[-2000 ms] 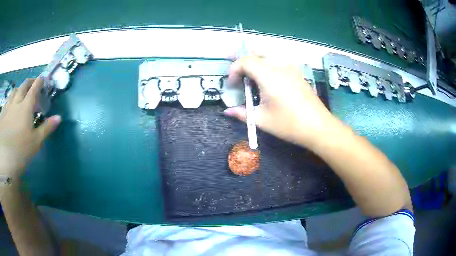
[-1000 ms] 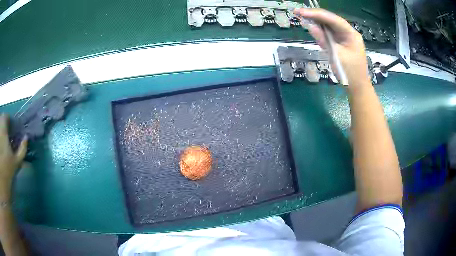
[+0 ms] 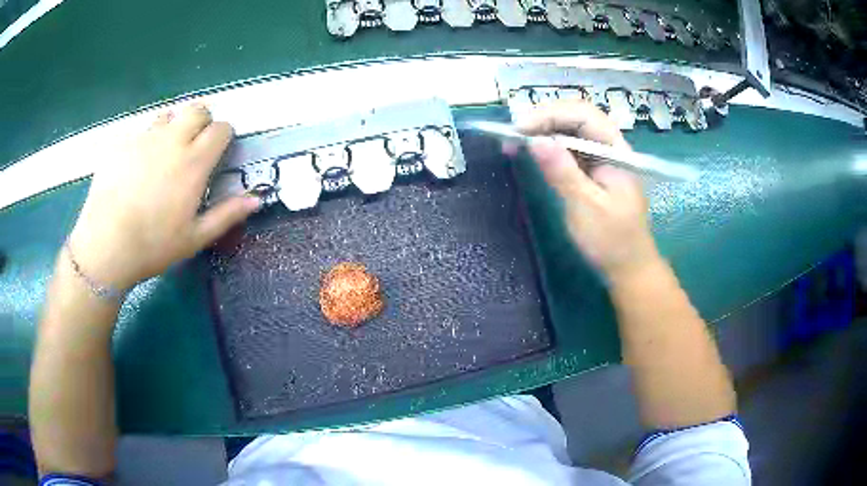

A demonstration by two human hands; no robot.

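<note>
My left hand (image 3: pixel 157 195) grips the left end of a silver-grey carrier strip (image 3: pixel 375 147), thumb on its near edge. The strip lies across the far edge of the black tray (image 3: pixel 380 365), its rounded tabs towards me. My right hand (image 3: pixel 594 180) holds the tweezers (image 3: pixel 632 159) like a pen, just right of the strip's right end and not touching it. The tweezers point left and are blurred. A round heap of tiny copper-coloured parts (image 3: pixel 351 295) sits on the tray. My left fingers hide the strip's left end.
Another strip (image 3: pixel 608 85) lies right of the tray by the white rail (image 3: pixel 285 95), partly behind my right hand. More strips (image 3: pixel 456 13) lie in a row on the far green surface. A metal knob with a rod (image 3: pixel 720 98) is at the right. Fine specks are scattered on the tray.
My left hand has brought a strip from the far left onto the tray's far edge. My right hand has come back from the far strips, down and left, still holding the tweezers.
</note>
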